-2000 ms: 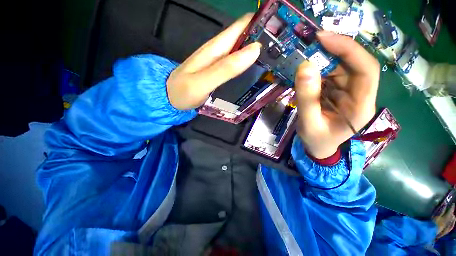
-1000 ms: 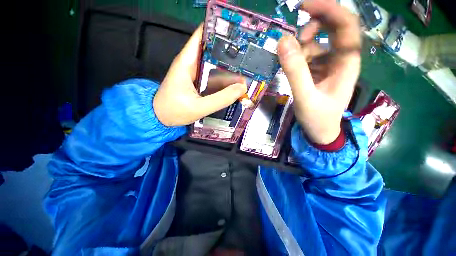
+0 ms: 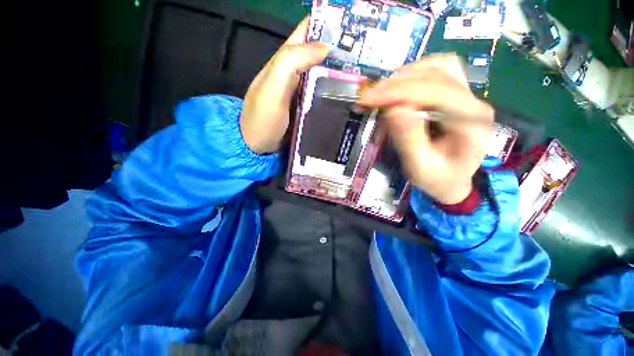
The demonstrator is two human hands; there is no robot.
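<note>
A red-pink phone frame (image 3: 325, 182) is tilted up in front of me, with a blue mainboard (image 3: 375, 42) with grey shields across its top end and a dark battery bay (image 3: 327, 125) below. My left hand (image 3: 278, 87) grips the frame's left edge, thumb near the board. My right hand (image 3: 434, 122), blurred, is over the frame's right side, fingertips pinched near the flex cable at the board's lower edge. Thin tweezers (image 3: 445, 117) seem to lie across the right hand; their tip cannot be made out. A second phone frame (image 3: 386, 191) lies partly hidden beside the first.
A black compartment tray (image 3: 188, 62) lies at the left and under the frames. Loose mainboards (image 3: 476, 24) lie by a white strip (image 3: 598, 83) at upper right. Another phone frame (image 3: 549, 184) lies on the green mat at right. Another person's blue sleeve (image 3: 598, 306) shows lower right.
The held frame has turned upright from its slant, and the board now shows brightly lit. My right hand has come from the frame's upper right corner down to the flex area, fingers pinched.
</note>
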